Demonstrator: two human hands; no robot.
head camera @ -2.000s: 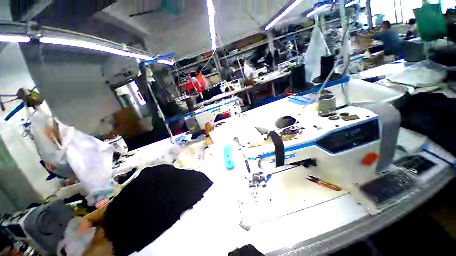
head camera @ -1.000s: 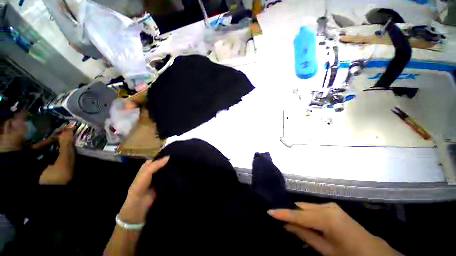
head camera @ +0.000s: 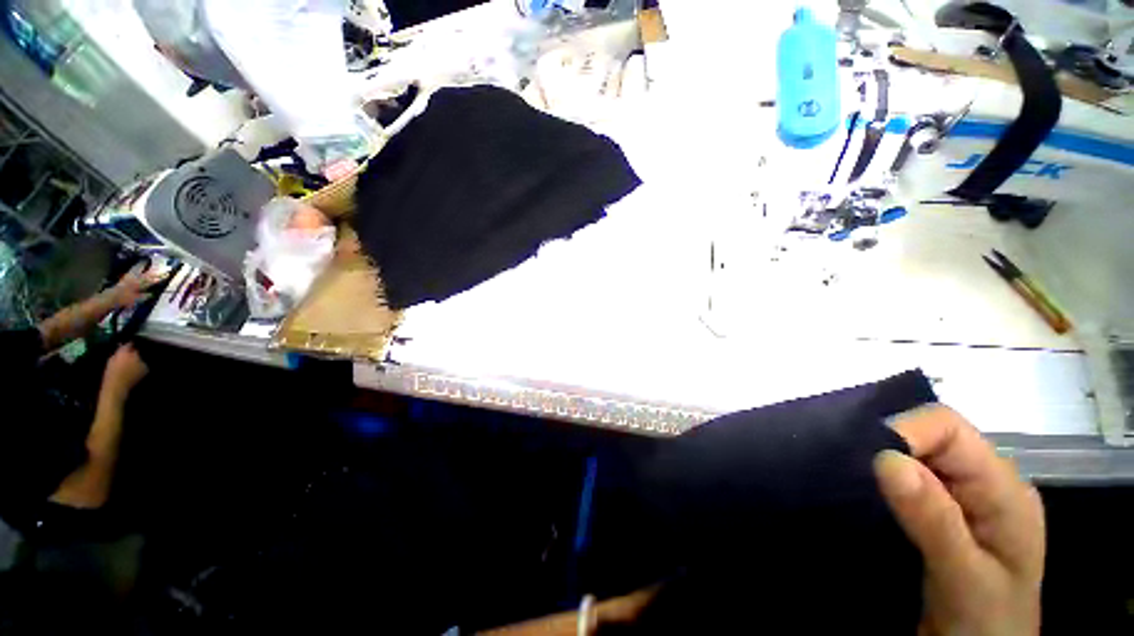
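A black garment panel [head camera: 771, 497] hangs over the table's front edge at the lower right. My right hand [head camera: 976, 516] pinches its upper right corner between thumb and fingers. My left hand [head camera: 628, 606] is low at the bottom edge, mostly hidden by the dark cloth; only part of the wrist with a pale bracelet shows, so its grip cannot be seen. Another black garment piece [head camera: 485, 193] with frayed edges lies on the white table [head camera: 597, 323], left of the sewing machine [head camera: 1082, 174]. The needle area [head camera: 839, 214] has no black cloth at it.
Thread snips [head camera: 1030, 292] lie right of the needle. A light blue oblong attachment [head camera: 808, 81] stands by the machine head. A black strap [head camera: 1017, 112] hangs over the machine. At left are cardboard [head camera: 330, 311], a plastic bag [head camera: 289, 255], a grey device [head camera: 212, 205] and another person's arms [head camera: 100, 311].
Both hands came into view after the first frame. Since the second, my right hand has moved right and up with the cloth; my left hand has dropped low and right, mostly out of sight.
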